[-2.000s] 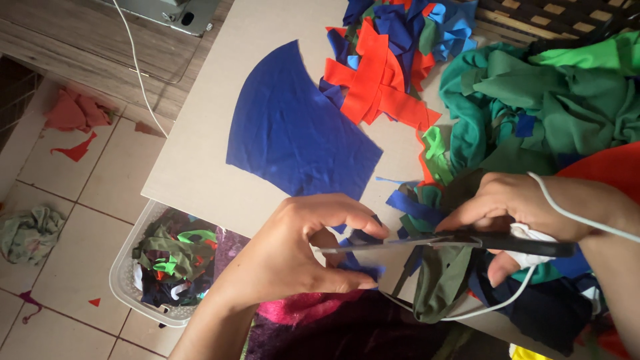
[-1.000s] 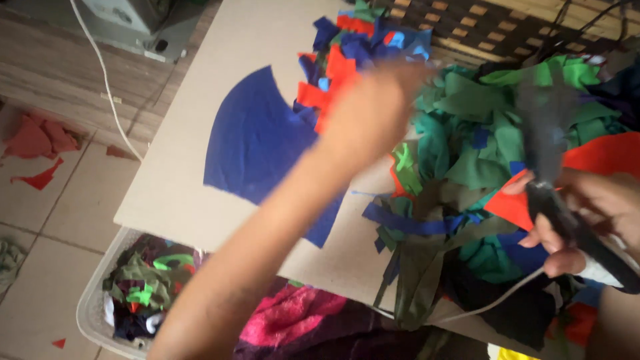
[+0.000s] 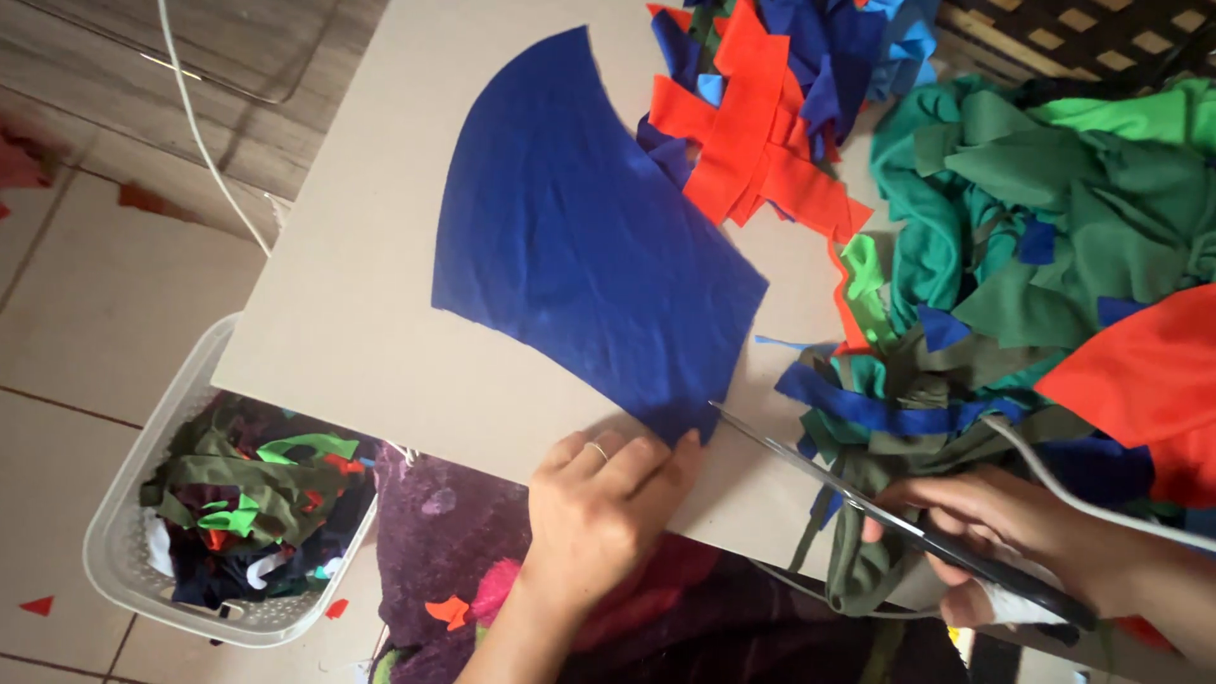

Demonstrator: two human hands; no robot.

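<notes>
A large blue fabric piece with one curved side lies flat on the pale tabletop. At its lower corner, by the table's front edge, my left hand presses on the cloth with its fingertips; a ring is on one finger. My right hand grips black-handled scissors, which point up and left. Their tip meets or hovers over the blue cloth's lower right edge, just right of my left fingertips. The blades look nearly closed. White material is wrapped at my right hand or the handles; which one I cannot tell.
Orange and blue fabric strips lie behind the cloth. Green fabric and an orange-red piece are heaped at right. A white cord crosses near my right wrist. A plastic basket of scraps stands lower left. Dark patterned fabric hangs below the table.
My left hand held a small blue scrap at the blades, reached over the orange strips, and is now on the blue cloth's corner empty. The scissors have swung from pointing up to pointing left at the cloth.
</notes>
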